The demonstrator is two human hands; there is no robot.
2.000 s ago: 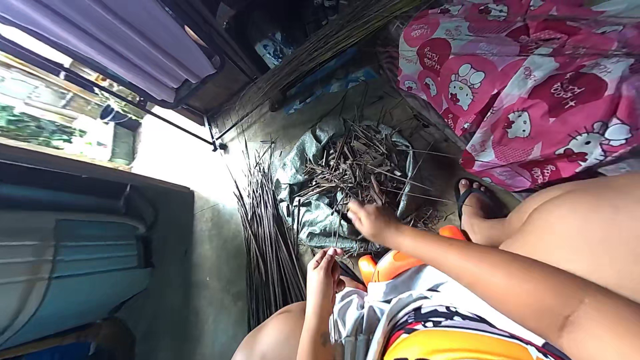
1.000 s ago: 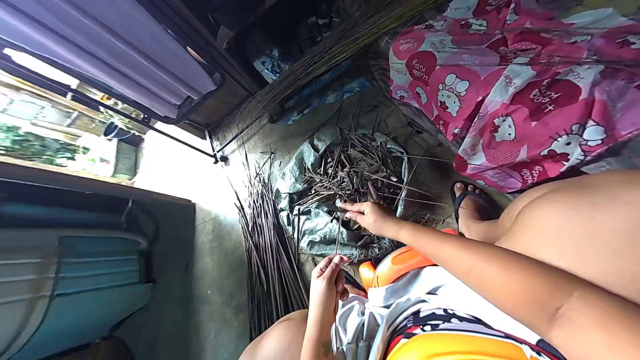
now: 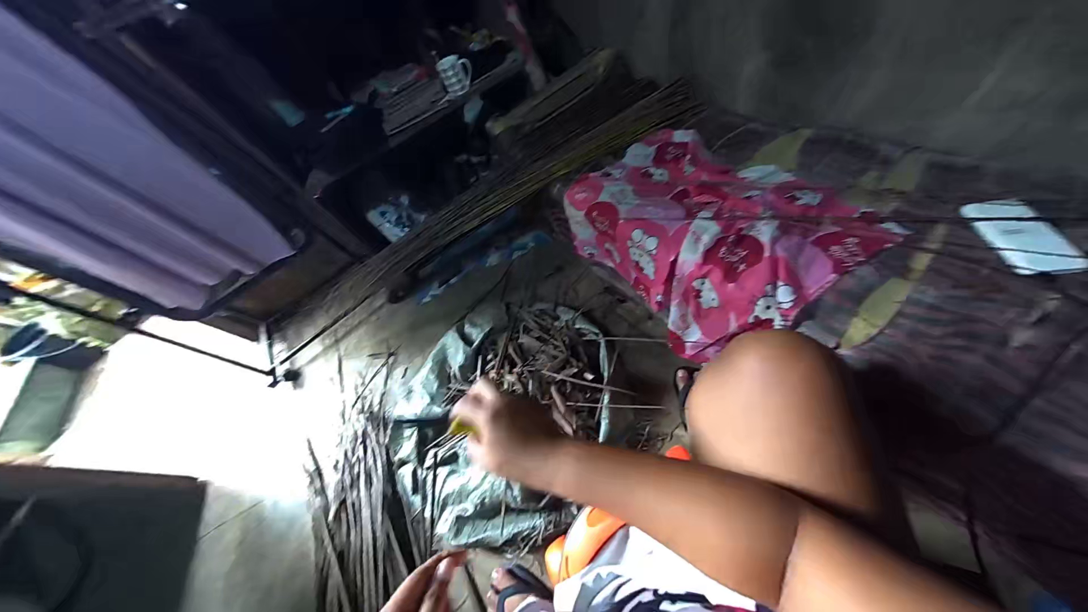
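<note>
My right hand (image 3: 501,425) is over the open sack (image 3: 484,510), blurred, its fingers closed on a small yellow-handled thing, only partly visible. Dark dry scraps and sticks (image 3: 544,361) fill the sack below and beyond it. My left hand (image 3: 433,582) is low at the bottom edge, with thumb and fingers close together beside a thin stick; whether it grips the stick is unclear. A bundle of long thin dry sticks (image 3: 361,510) lies on the floor left of the sack.
Long thin sticks (image 3: 510,183) lean diagonally behind the sack. A pink printed cloth (image 3: 714,255) lies on a patterned mat at right, with a white phone-like object (image 3: 1020,235) farther right. A purple curtain (image 3: 110,161) hangs at left. A sandalled foot (image 3: 514,586) is near my left hand.
The view has swung toward the right and shows more of the mat. My right hand has moved to the left side of the sack, and a bit of yellow now shows in it.
</note>
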